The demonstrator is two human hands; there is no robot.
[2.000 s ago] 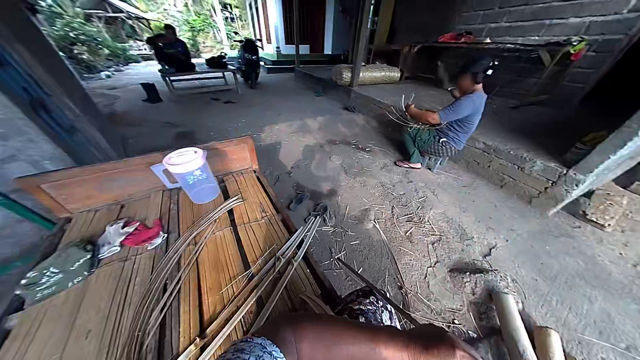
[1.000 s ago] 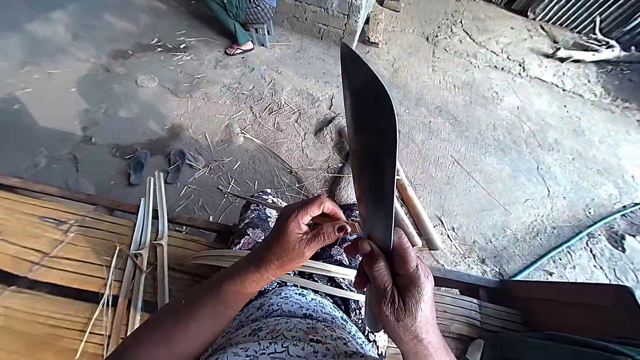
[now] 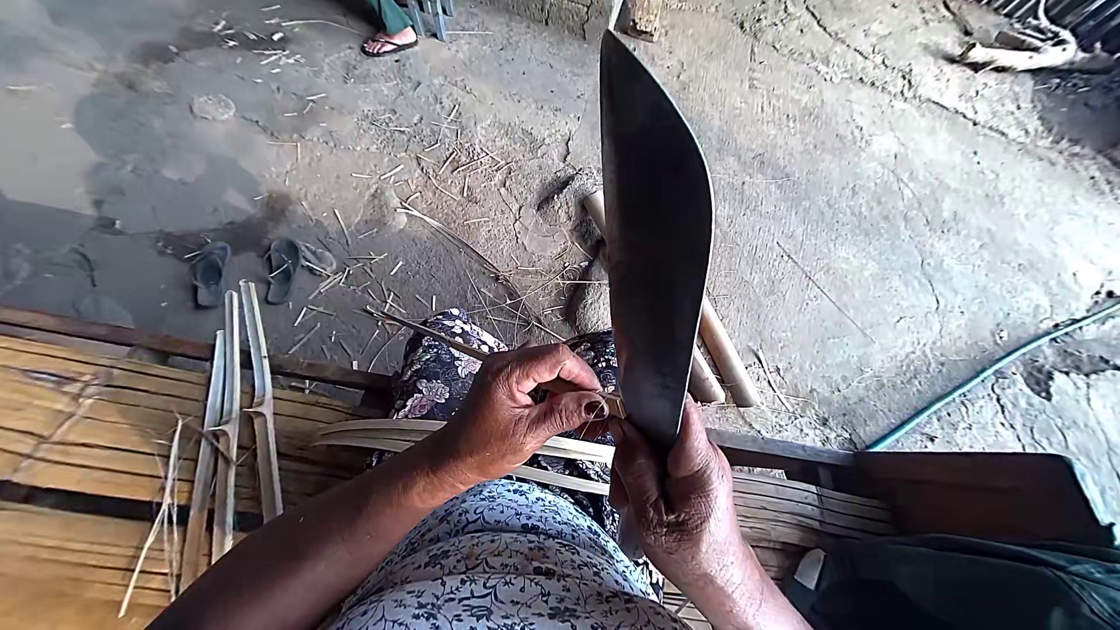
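Note:
My right hand (image 3: pixel 678 490) is closed around the base of a machete (image 3: pixel 656 227), whose broad dark blade points away from me; its handle is mostly hidden. At the blade's lower left edge, my left hand (image 3: pixel 534 407) pinches a thin bamboo strip (image 3: pixel 429 332) between thumb and fingers. The strip runs out to the upper left, and its near end meets the blade by my right hand. Several pale split bamboo strips (image 3: pixel 385 429) lie across my lap beneath both hands.
More split bamboo (image 3: pixel 229 437) lies on the slatted bamboo bench (image 3: pixel 70 376). Sandals (image 3: pixel 282 269), bamboo poles (image 3: pixel 728 359), shavings and a green hose (image 3: pixel 980 378) are on the ground. Dark cloth (image 3: pixel 954 582) lies at right. A person's foot (image 3: pixel 389 41) shows at the top.
The view has swung down from the yard to my lap since the oldest frame. Since one second ago, my hands, the machete and the strip have kept nearly the same places.

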